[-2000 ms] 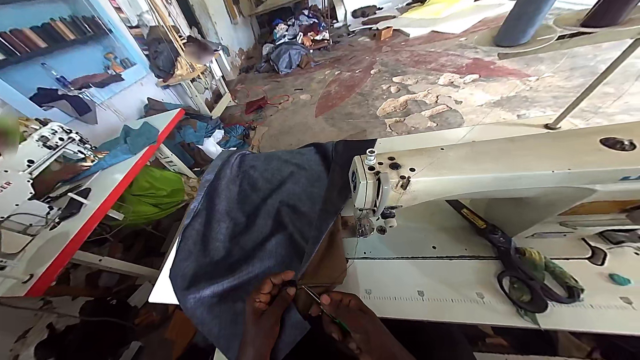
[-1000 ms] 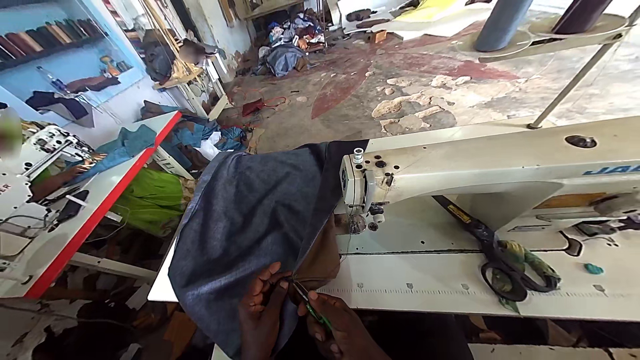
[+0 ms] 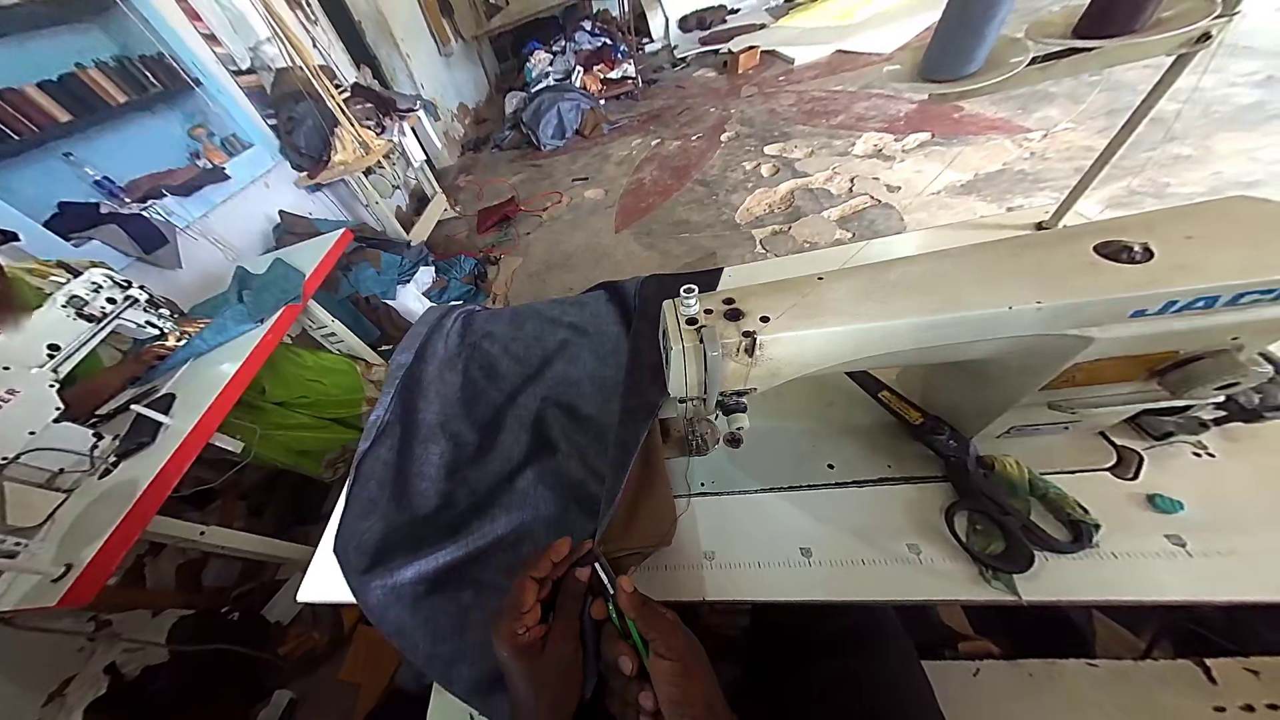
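Dark blue-grey fabric [image 3: 480, 430] lies draped over the left end of the sewing machine's table, its lower part hanging past the front edge. Brown lining fabric [image 3: 640, 505] shows along its right side. My left hand [image 3: 545, 630] pinches the fabric's edge. In my right hand [image 3: 665, 650] is a small tool with green edges [image 3: 625, 615], perhaps thread snips, its tip against the fabric by my left fingertips. The needle area of the white industrial sewing machine [image 3: 900, 300] stands just right of the cloth. Thread runs from there toward the brown lining.
Large black-handled scissors [image 3: 960, 465] with a patterned cloth strip lie under the machine arm. A small teal piece [image 3: 1165, 503] rests at the right. Thread cones [image 3: 965, 40] stand behind. On the left is another machine [image 3: 75, 350] on a red-edged table [image 3: 210, 440], with a co-worker's hand [image 3: 115, 385] there.
Both hands stay close together at the fabric's edge, and the green-edged tool remains in my right hand. The co-worker's hand at the left machine has moved into clearer sight.
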